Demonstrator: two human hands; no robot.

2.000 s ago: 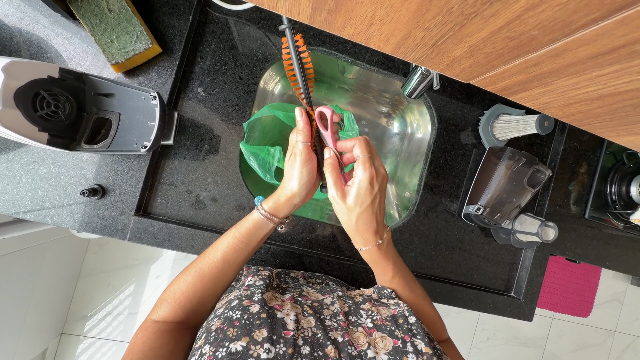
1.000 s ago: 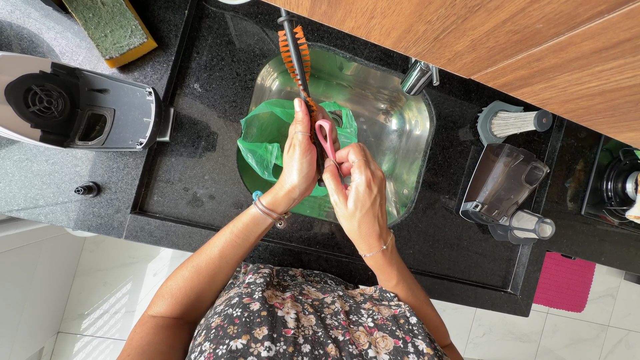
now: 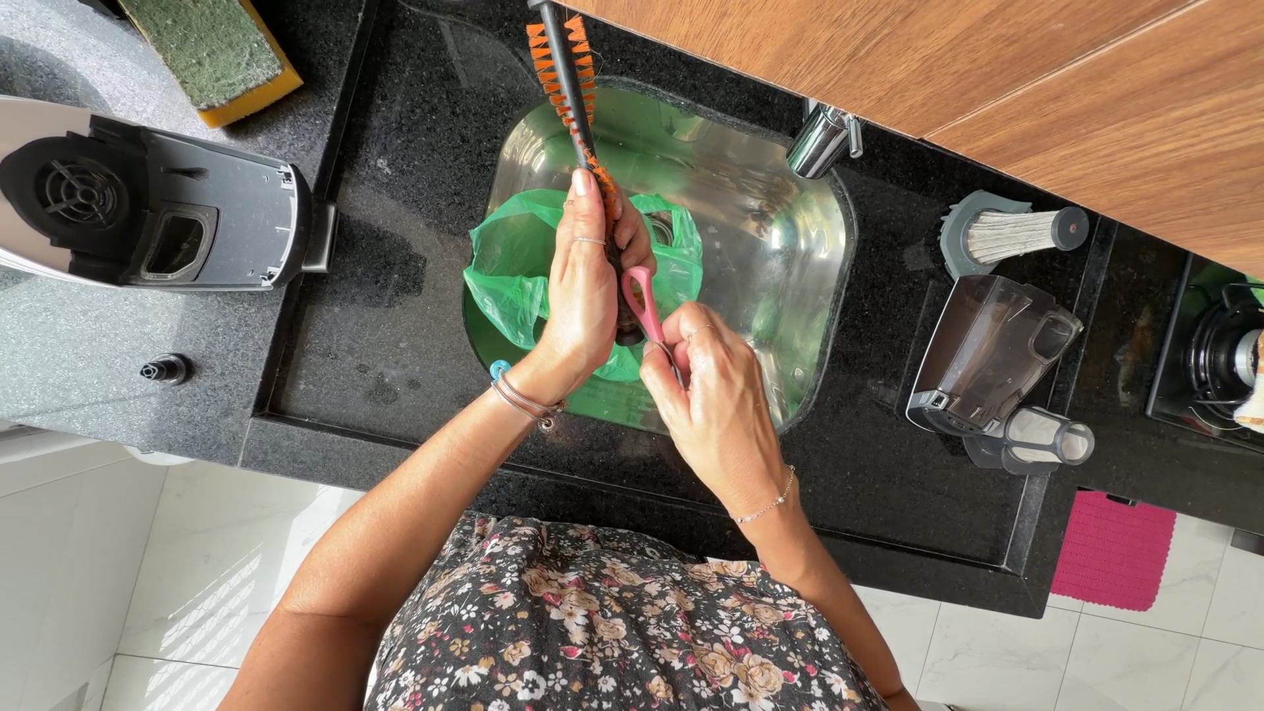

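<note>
My left hand [image 3: 590, 272] grips a black vacuum brush roller with orange bristles [image 3: 563, 74], held lengthwise over the sink. Its lower end is dark and looks matted. Pink-handled scissors [image 3: 642, 296] are in my right hand [image 3: 706, 380], pinched near the blades beside the roller's lower end; a loop of the handle touches or nearly touches the roller. The blade tips are hidden by my fingers. Beneath both hands a green plastic bag [image 3: 509, 267] lies spread in the stainless steel sink [image 3: 790, 257].
Left on the counter are a vacuum body [image 3: 227, 222], a sponge [image 3: 212, 59] and a small black part [image 3: 166, 369]. To the right stand a pleated filter [image 3: 1017, 235], a clear dust bin [image 3: 992, 346] and a mesh filter [image 3: 1047, 436]. A faucet [image 3: 825, 138] juts in beneath the wooden cabinet [image 3: 938, 59].
The scissors have turned in my right hand, and their pink handle now points up and left. My left hand keeps its hold on the roller.
</note>
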